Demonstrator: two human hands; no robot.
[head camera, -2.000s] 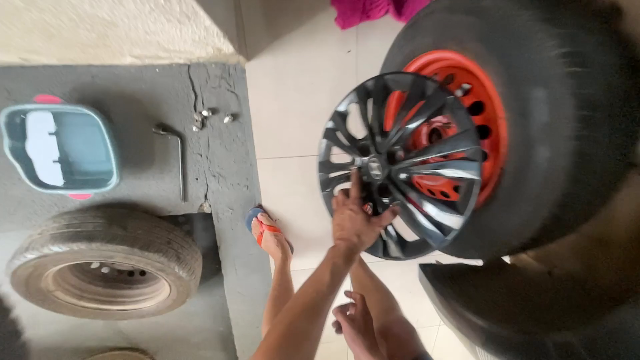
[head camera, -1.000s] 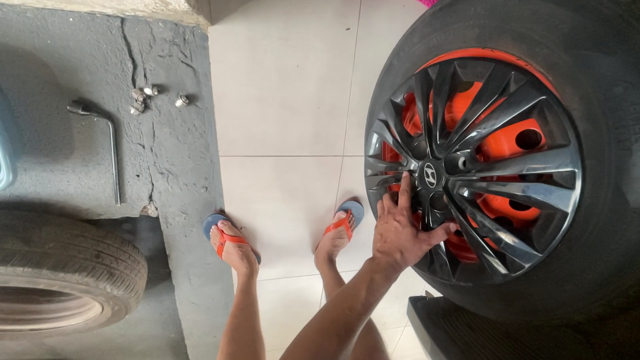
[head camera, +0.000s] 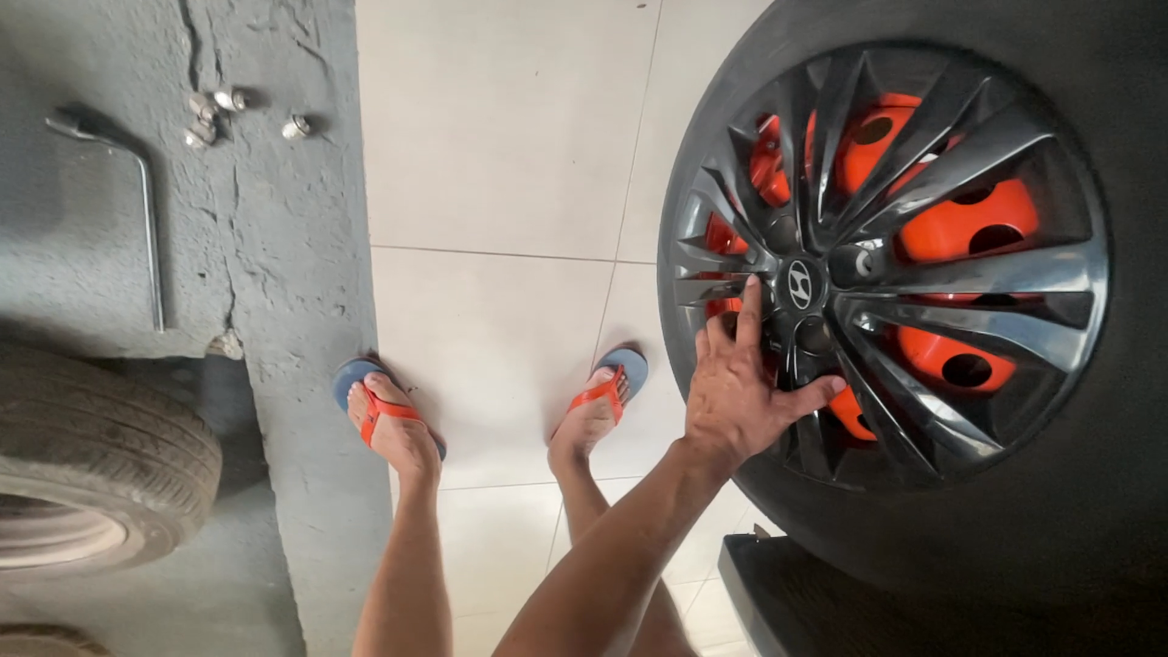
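Note:
A glossy black plastic Hyundai wheel cover (head camera: 967, 283) lies over the orange-red steel rim (head camera: 967, 224) of a large mounted tire (head camera: 703, 182) at the right. Orange metal shows between its spokes. My left hand (head camera: 744, 392) rests on the cover's lower left part, palm toward it. Its index finger touches a spoke beside the center logo, the thumb lies across a lower spoke, and the other fingers are bent at the gaps. Whether the cover's rear edge is seated cannot be seen. My right hand is out of view.
An L-shaped lug wrench (head camera: 151, 237) lies on the gray concrete ledge (head camera: 301, 274), near several lug nuts (head camera: 295, 128). A loose tire (head camera: 100, 447) is at the lower left. My sandaled feet (head camera: 399, 420) stand between ledge and wheel. A dark panel (head camera: 776, 593) is below the mounted tire.
The wheel cover was offset left of the rim two seconds ago; now it overlies the rim. My right hand, visible low in that frame, has left view. The view has shifted closer to the wheel.

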